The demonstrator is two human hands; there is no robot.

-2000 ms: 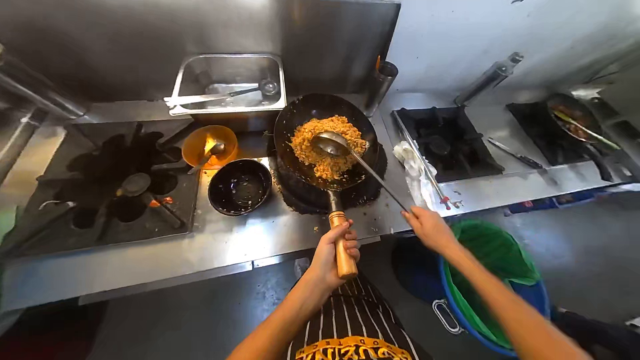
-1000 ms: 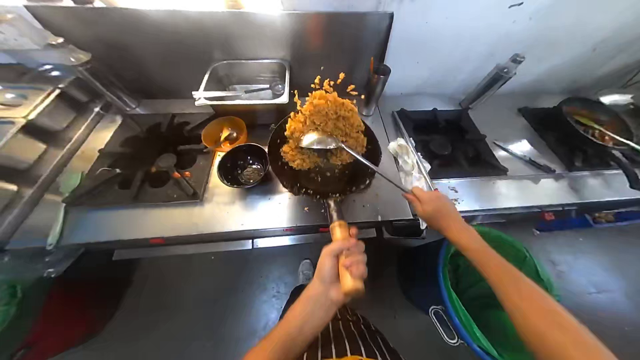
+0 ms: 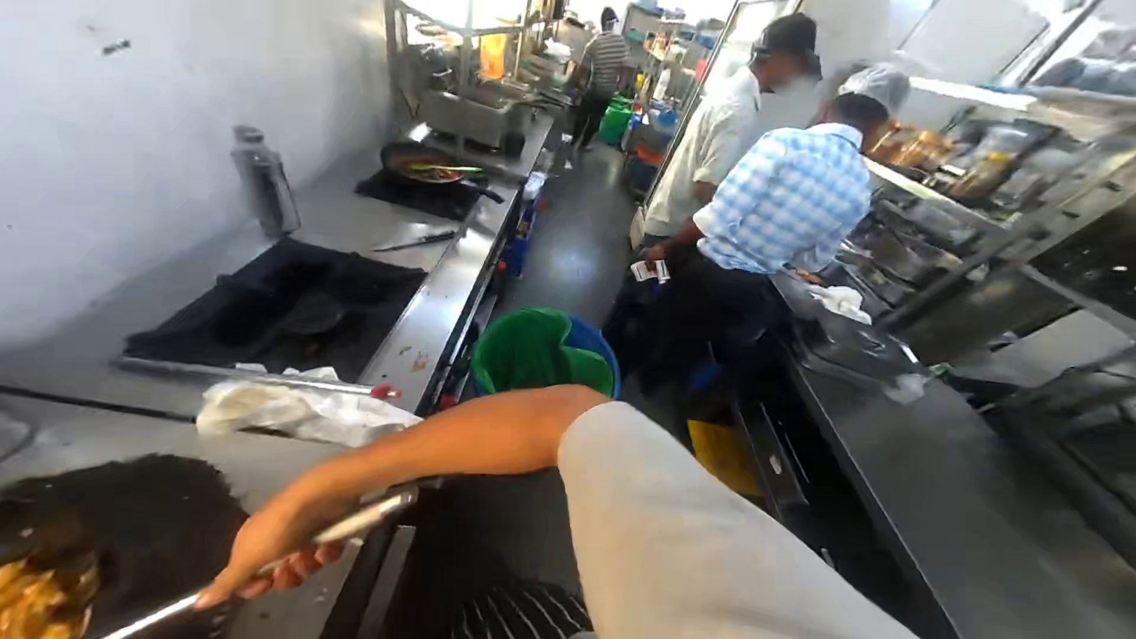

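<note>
My right hand (image 3: 280, 541) is closed around the handle of a long metal ladle (image 3: 155, 617), low at the left. The ladle's shaft runs down toward the wok (image 3: 151, 515), which is cut off by the left edge and holds orange-brown fried food (image 3: 40, 599). The ladle's bowl cannot be made out. A crumpled white cloth (image 3: 302, 410) lies just beyond my hand, beside a thin metal rod. My left hand and the wok's handle are out of view.
Beyond the cloth is a black burner grate (image 3: 284, 306); farther off, a pan (image 3: 426, 164) with food and a green-handled utensil. A blue bin (image 3: 595, 342) with a green liner stands by the counter. Two people stand at the right near a steel counter (image 3: 967, 461); another is far back.
The view has swung far to the right, so my left hand has left the frame. The food, thrown up above the wok one second ago, now shows only at the lower left edge.
</note>
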